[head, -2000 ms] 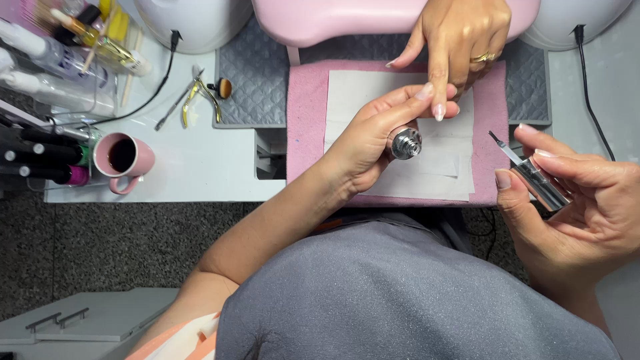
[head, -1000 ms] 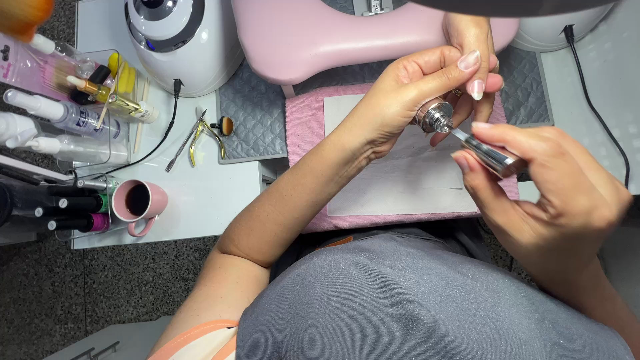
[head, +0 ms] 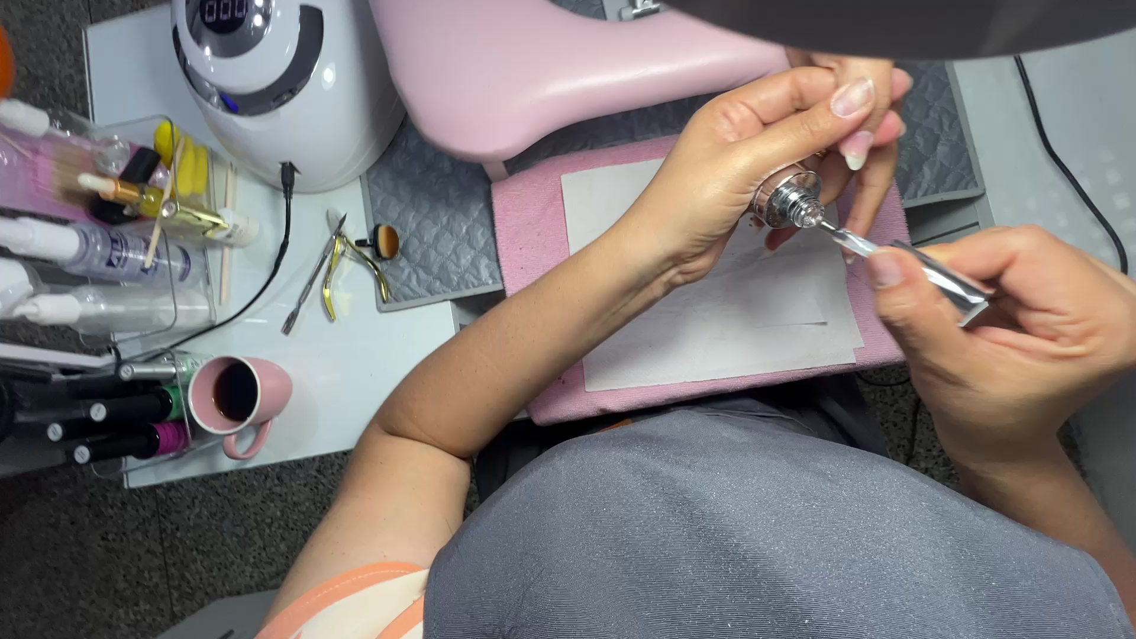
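Observation:
My left hand holds a silvery nail polish bottle in its palm side, its open neck pointing toward my right hand. The thumb and fingers of that same hand also hold a finger of another person's hand. My right hand grips the silver cap of a polish brush between thumb and fingers. The brush stem is at the bottle's mouth; whether its bristles are inside I cannot tell. Below the hands lies a white paper sheet on a pink towel.
A pink armrest spans the far side, beside a white nail lamp with a black cord. At left are cuticle nippers, a metal pusher, a round brush, a mug of dark liquid and bottles in a clear organizer.
The polish brush in my right hand, apart from the bottle two seconds ago, has moved left to its mouth. The view has shifted, showing more of the nail lamp.

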